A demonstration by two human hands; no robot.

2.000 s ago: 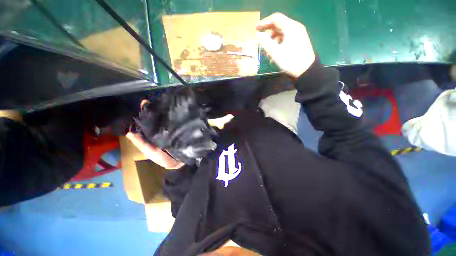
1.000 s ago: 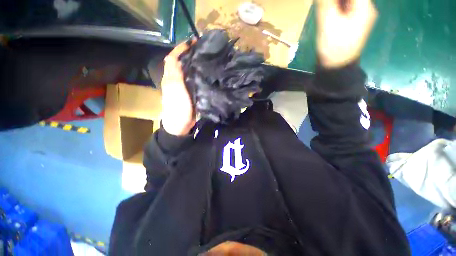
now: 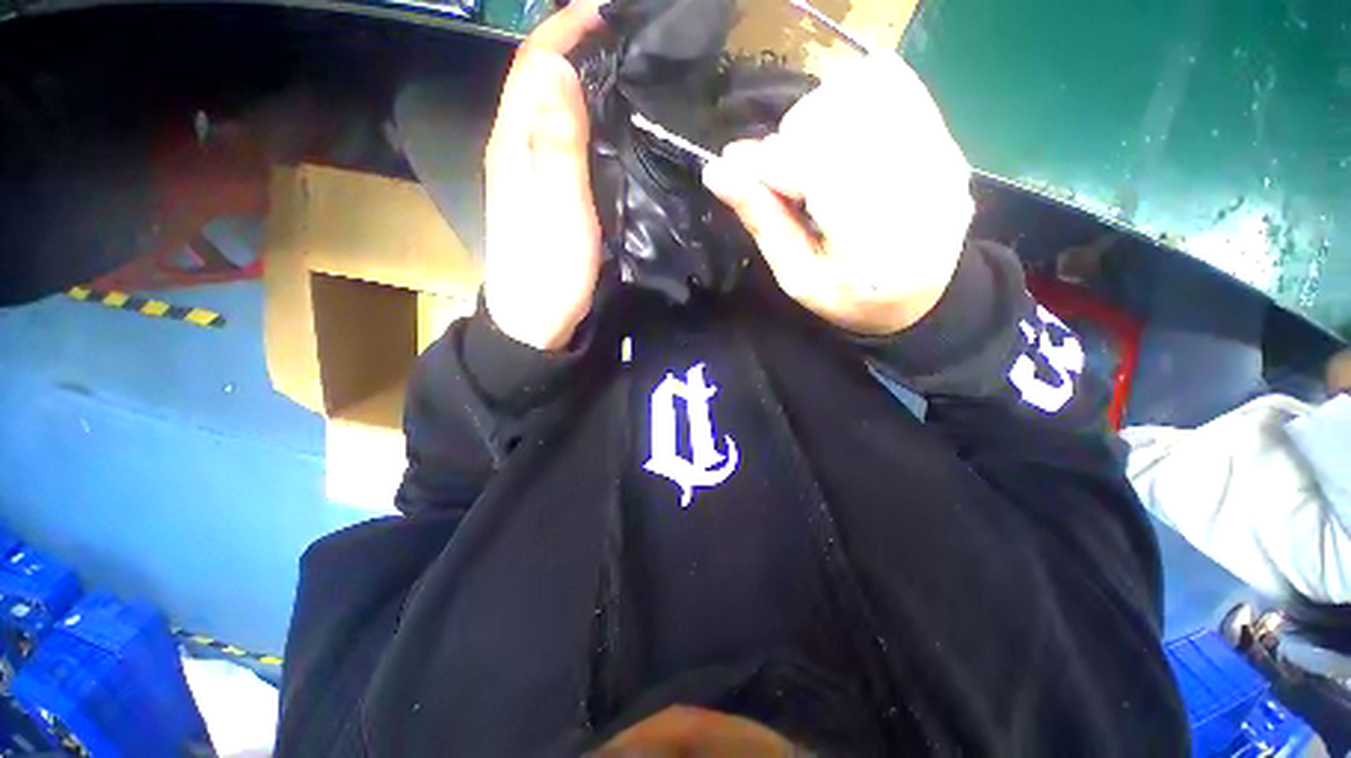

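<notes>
My left hand [image 3: 544,208] holds the glossy black sculpted part [image 3: 659,222] from its left side, at the top centre, above my lap. My right hand [image 3: 867,208] is at the part's right side and pinches a thin pale applicator stick [image 3: 674,136]. The stick's far tip lies against or just over the black part; contact cannot be told for sure. My right hand hides part of the black piece. The tan cardboard sheet [image 3: 886,18] shows only partly behind, cut by the top edge.
The green bench [image 3: 1126,133] spans the upper right. An open cardboard box [image 3: 297,282] stands at the left, near a red stool [image 3: 185,237]. Blue bins [image 3: 111,674] are at lower left and lower right [image 3: 1215,689]. A person's pale sleeve [image 3: 1245,481] is at the right.
My right hand has come from above the bench to the black part, now with the stick in it. The left hand and black part sit higher in view. The white dish is out of view.
</notes>
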